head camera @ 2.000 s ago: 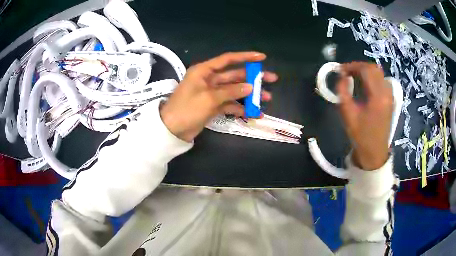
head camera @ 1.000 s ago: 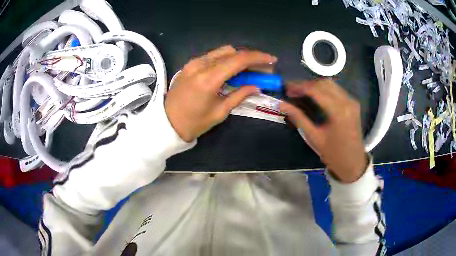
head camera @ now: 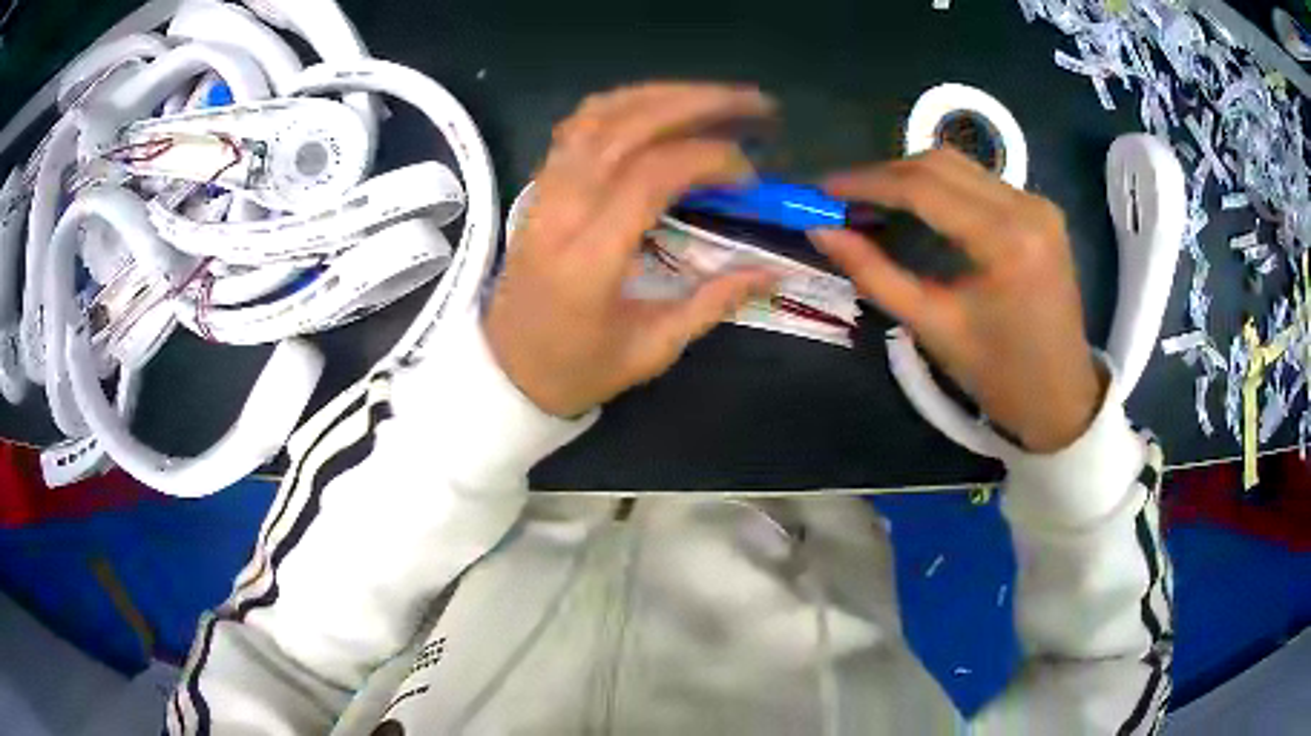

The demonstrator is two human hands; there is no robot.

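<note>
A bright blue battery (head camera: 788,204) is held level above the bench, slightly blurred. My right hand (head camera: 973,273) pinches its right end between thumb and fingers, beside something dark at that end. My left hand (head camera: 618,237) is around its left side with the thumb apart; whether its fingers touch the battery is hidden. Below the battery, an open white neckband housing (head camera: 805,305) with red wires inside lies on the black bench, partly covered by my left hand. Its curved white part passes under my right hand.
A tangled pile of white neckband units (head camera: 410,101) lies at left, one with a round grille. A white tape roll (head camera: 930,112) lies behind my right hand. Another white curved arm (head camera: 1146,245) lies at right, beside heaped liner scraps (head camera: 1234,158) with yellow strips.
The battery has gone from upright in my left hand to level between both hands. My right hand has moved left and down from the tape roll and now grips the battery's end.
</note>
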